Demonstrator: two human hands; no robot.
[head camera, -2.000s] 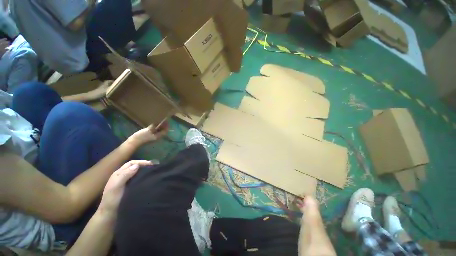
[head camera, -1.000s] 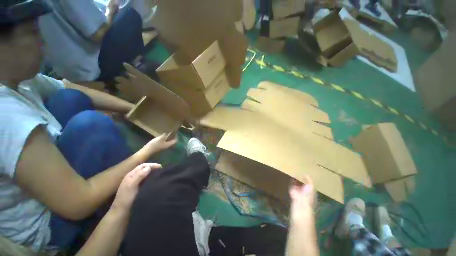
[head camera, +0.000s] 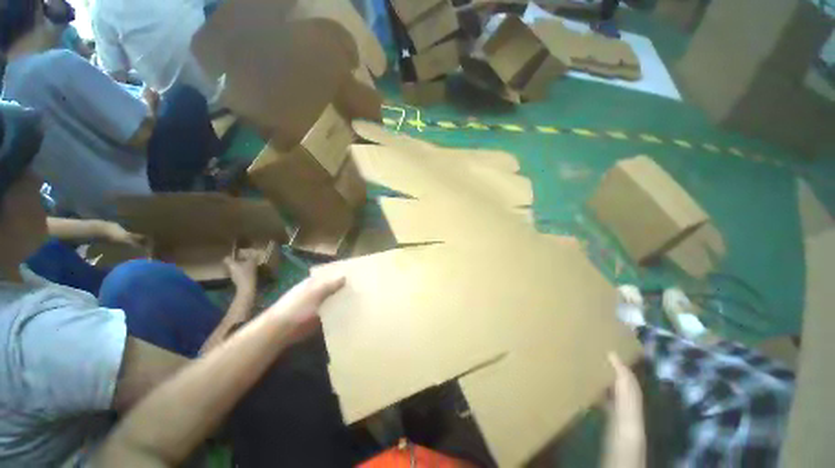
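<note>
A flat blank (head camera: 458, 283) of brown cardboard with slits and rounded ends is held raised over my lap, its near panels towards me and its far lobed end pointing away. My left hand (head camera: 316, 297) grips its left edge near the corner. My right hand (head camera: 624, 384) is at its right edge, with the fingers partly hidden by the board and the hand blurred.
A seated person (head camera: 64, 338) at left handles an open box (head camera: 197, 228). Stacked boxes (head camera: 311, 174) stand ahead left. A closed box (head camera: 645, 206) lies on the green floor at right, near another person's shoes (head camera: 679, 311). Marking tape (head camera: 586, 133) crosses behind.
The blank has come up off the floor and closer to me. My left hand has left my knee and taken its left edge. My right hand has moved right along the board. The view has turned.
</note>
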